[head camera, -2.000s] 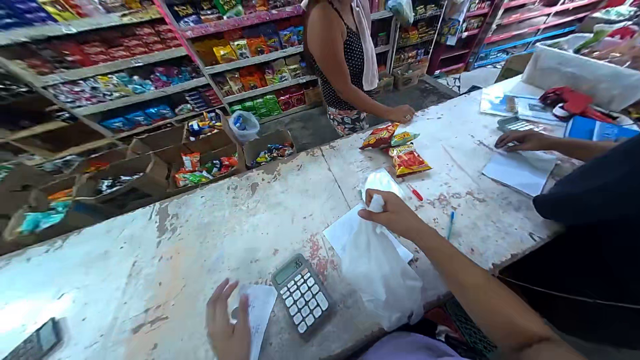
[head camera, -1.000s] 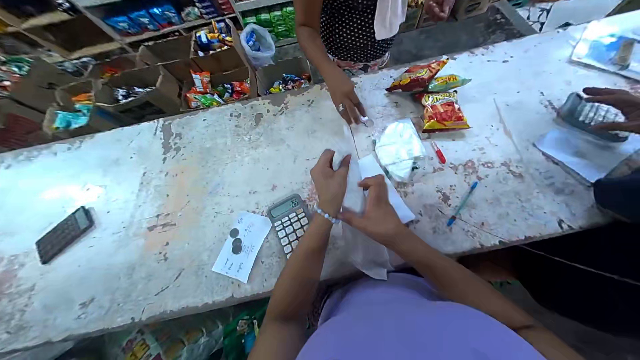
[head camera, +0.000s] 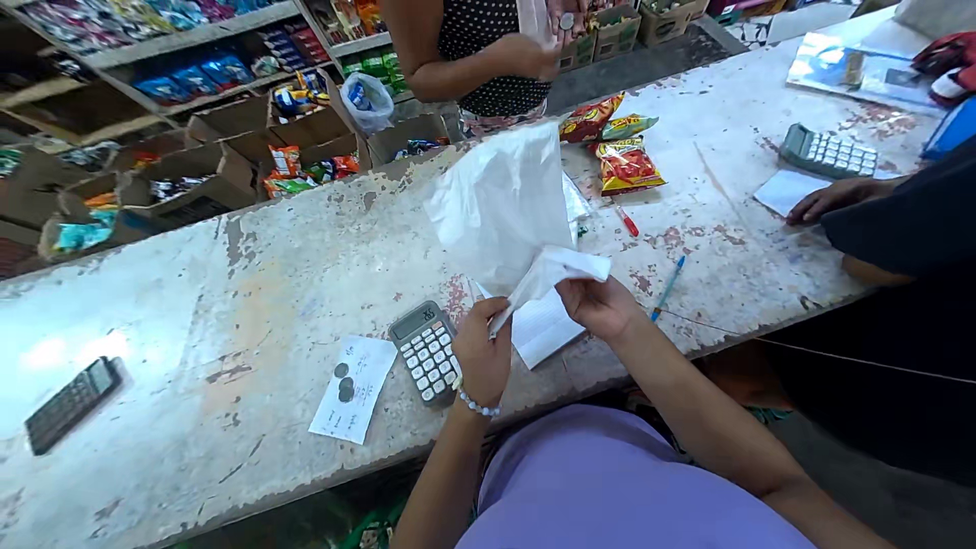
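Observation:
A white plastic bag point(head camera: 503, 198) spreads over the counter in front of me, its near edge between my two hands. My left hand point(head camera: 484, 347), with a bead bracelet at the wrist, pinches one side of that edge. The other side is held by my right hand point(head camera: 598, 305). Below the bag lies a pad of white paper point(head camera: 543, 328). A grey calculator point(head camera: 427, 352) is just left of my left hand, beside a written paper slip point(head camera: 354, 389) with several coins point(head camera: 345, 389) on it. Snack packets point(head camera: 629, 164) lie beyond my right hand.
The worn painted counter point(head camera: 274, 305) runs across the view. On it are a dark calculator point(head camera: 72, 404), a red pen cap point(head camera: 627, 222), a blue pen point(head camera: 669, 288) and another calculator point(head camera: 829, 152) near a co-worker's hand point(head camera: 846, 200). A person point(head camera: 488, 69) stands opposite, before shelves and cartons point(head camera: 191, 187).
The white bag, bunched on the counter one second ago, now stands spread out between my hands. The opposite person's hand has lifted off the counter. The co-worker's hand has left the calculator.

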